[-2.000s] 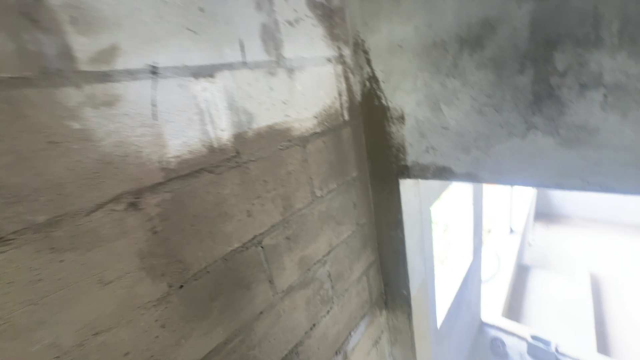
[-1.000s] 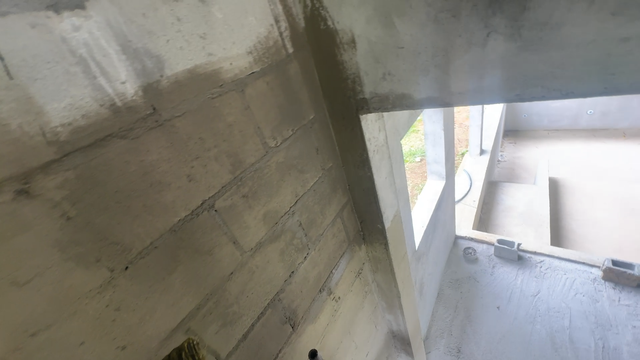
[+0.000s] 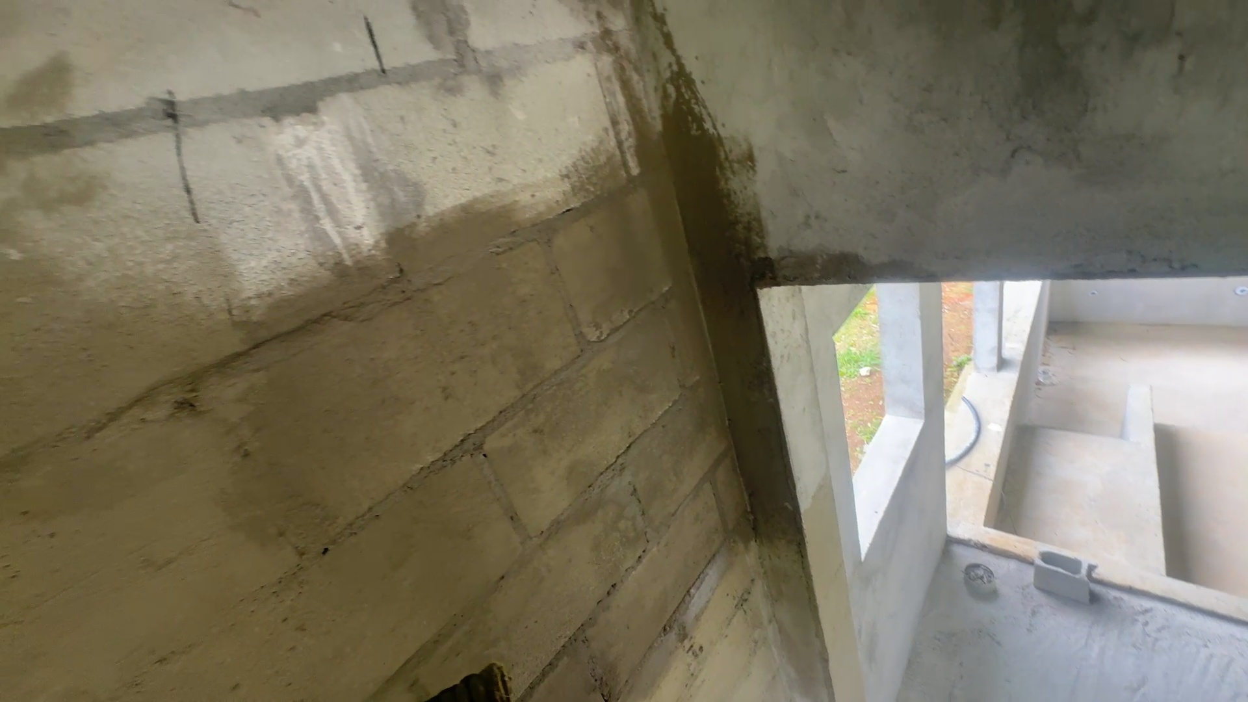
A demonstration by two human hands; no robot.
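Observation:
Neither my left hand nor my right hand shows in the head view. A concrete block wall [image 3: 390, 380] fills the left and middle, its lower courses dark and damp-looking, its upper course pale with black line marks. Beside it stands a concrete column [image 3: 756, 419] with a dark wet patch along its upper part. A dark brown, rough-edged object [image 3: 478, 684] pokes in at the bottom edge, in front of the wall; what it is, and whether a hand holds it, I cannot tell.
A grey concrete beam [image 3: 975, 146] crosses the upper right. Beneath it, an opening shows a lower concrete floor [image 3: 1072, 653] with a hollow concrete block [image 3: 1063, 575] and a small round object [image 3: 979, 577]. Farther off are a window opening [image 3: 863, 390] and a curved grey hose [image 3: 967, 434].
The view has tilted down and then partly back up. The dark object at the bottom edge shows farther right than one second ago; a small dark thing beside it then is out of view.

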